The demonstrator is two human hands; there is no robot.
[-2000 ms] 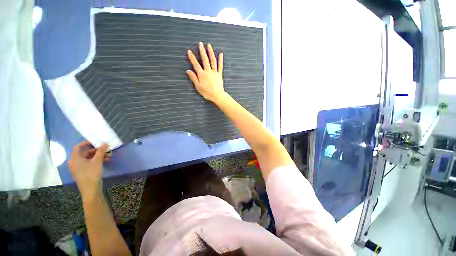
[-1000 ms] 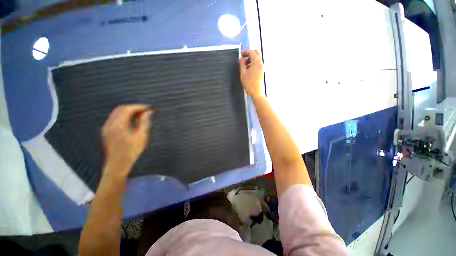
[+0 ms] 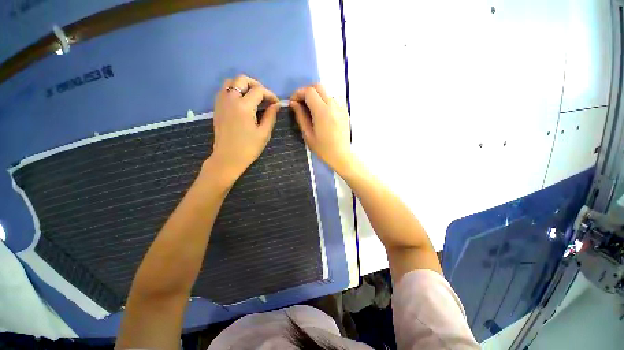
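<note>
The dark striped fabric panel [image 3: 171, 198] lies flat over a white layer [image 3: 317, 205] that shows as a narrow rim around it. Both lie on the blue template plate [image 3: 185, 55]. My left hand [image 3: 243, 123] and my right hand [image 3: 321, 123] are close together at the panel's upper right corner. The thumb and fingertips of each pinch the edge there, with a short bit of white rim between them. Small white marks stand along the upper edge. My left forearm covers part of the panel.
Brown hinge tape [image 3: 130, 20] crosses the plate at the upper left. White cloth [image 3: 24, 301] hangs at the lower left. A white worktable [image 3: 438, 123] is on the right. Another loaded blue template [image 3: 513, 253] lies beside the machine head [image 3: 605, 253] and its metal rail.
My left hand has moved from above the panel's middle to its upper right corner, beside my right hand. The view has shifted, and more of the plate and hinge tape shows.
</note>
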